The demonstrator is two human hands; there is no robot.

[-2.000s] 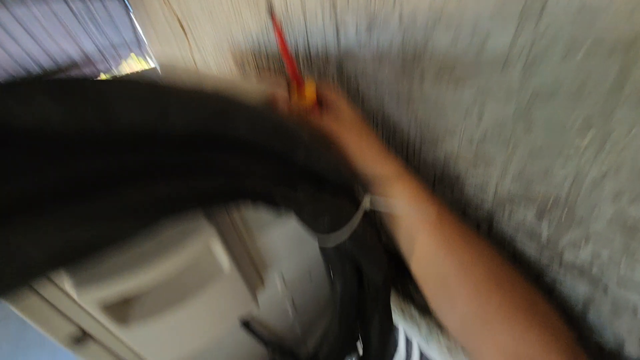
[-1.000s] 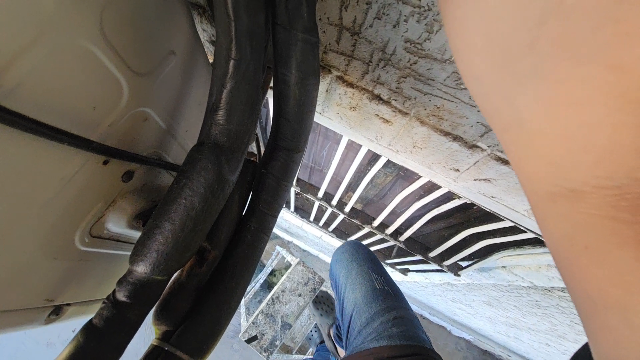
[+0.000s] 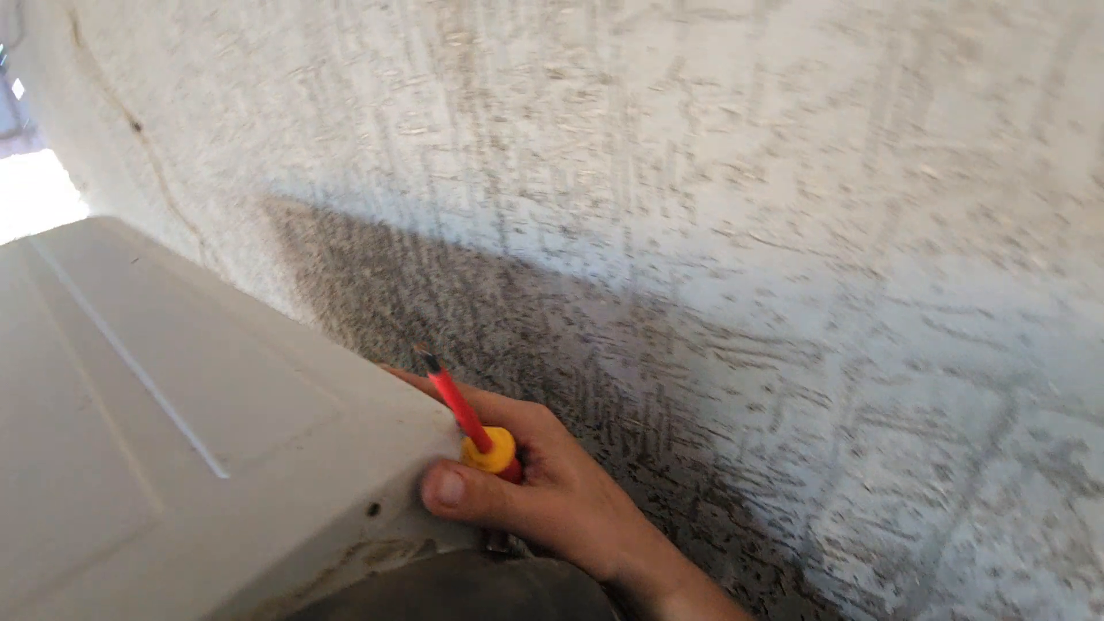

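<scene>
Low in the middle of the head view, my right hand (image 3: 552, 483) is closed around the yellow and red handle of an insulated screwdriver (image 3: 470, 418). Its red shaft and dark tip point up and to the left. The thumb and fingers of this hand also rest against the near corner of a beige metal casing (image 3: 216, 414). Just below the hand, a thick black wrapped pipe (image 3: 457, 591) crosses the bottom edge. My left hand is outside the picture.
A rough plastered wall (image 3: 776, 216) with dark streaks rises behind and to the right of the casing, with a shadow on it. A crack runs down its left part. A small dark hole (image 3: 373, 510) shows in the casing's side. Bright daylight enters at far left.
The view has swung from the downward look at pipes and a jeans-clad leg to the casing's top and wall. The hand with the screwdriver, seen two seconds ago, is visible again.
</scene>
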